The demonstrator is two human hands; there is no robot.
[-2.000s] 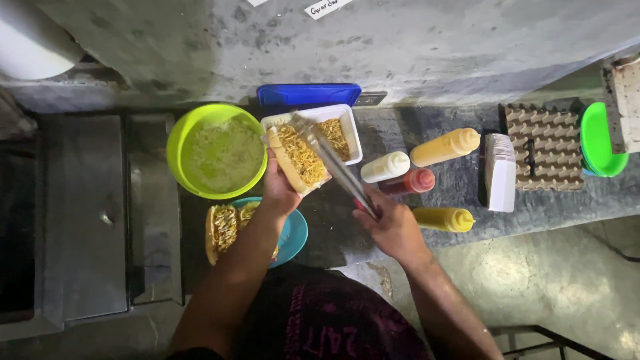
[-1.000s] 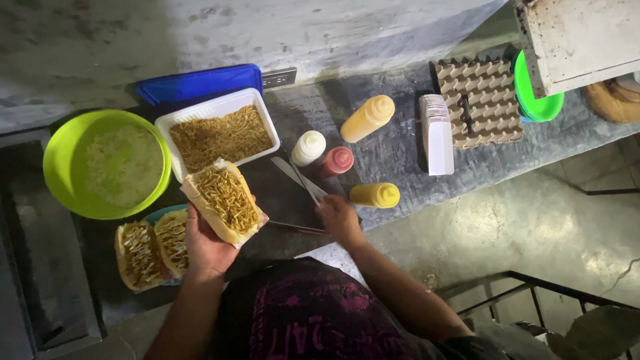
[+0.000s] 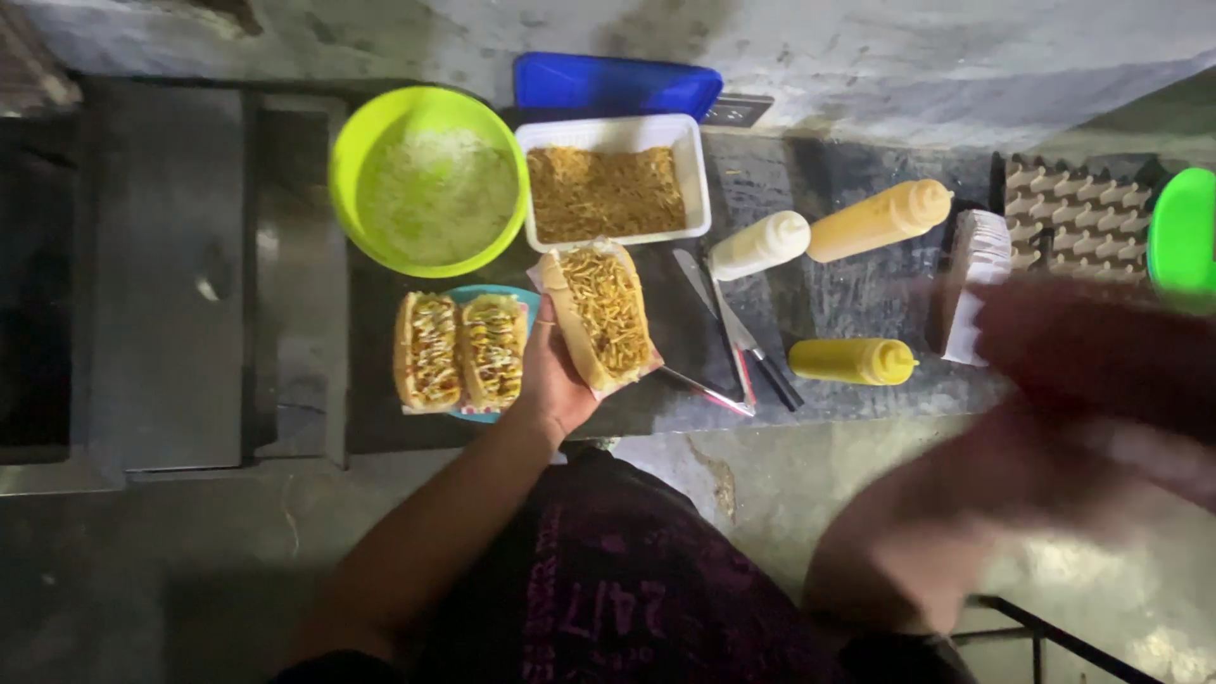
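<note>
My left hand [image 3: 556, 375] holds a filled bread roll [image 3: 603, 313] in paper, topped with thin shoestring fries. Two more filled rolls [image 3: 463, 351], drizzled with sauce, lie side by side on a turquoise plate [image 3: 480, 415] left of it. Above is a white tray [image 3: 701, 176] of the fries. My right hand [image 3: 1016, 465], raised at the right, is strongly blurred and wrapped around a dark red blurred shape, apparently the red squeeze bottle [image 3: 1092, 351]. Tongs [image 3: 708, 391] and a black-handled knife [image 3: 746, 337] rest on the counter right of the held roll.
A lime-green bowl [image 3: 347, 180] of pale shredded food stands at the back left, beside a blue lid [image 3: 617, 85]. White [image 3: 760, 247], pale orange [image 3: 869, 223] and yellow [image 3: 845, 361] squeeze bottles lie right. Beyond are stacked white containers [image 3: 969, 275], egg cartons [image 3: 1078, 214] and a green bowl [image 3: 1183, 233].
My right hand has let go of the tongs and moved right. The red bottle, on the counter in both earlier frames, has left its place. My left hand still holds the roll.
</note>
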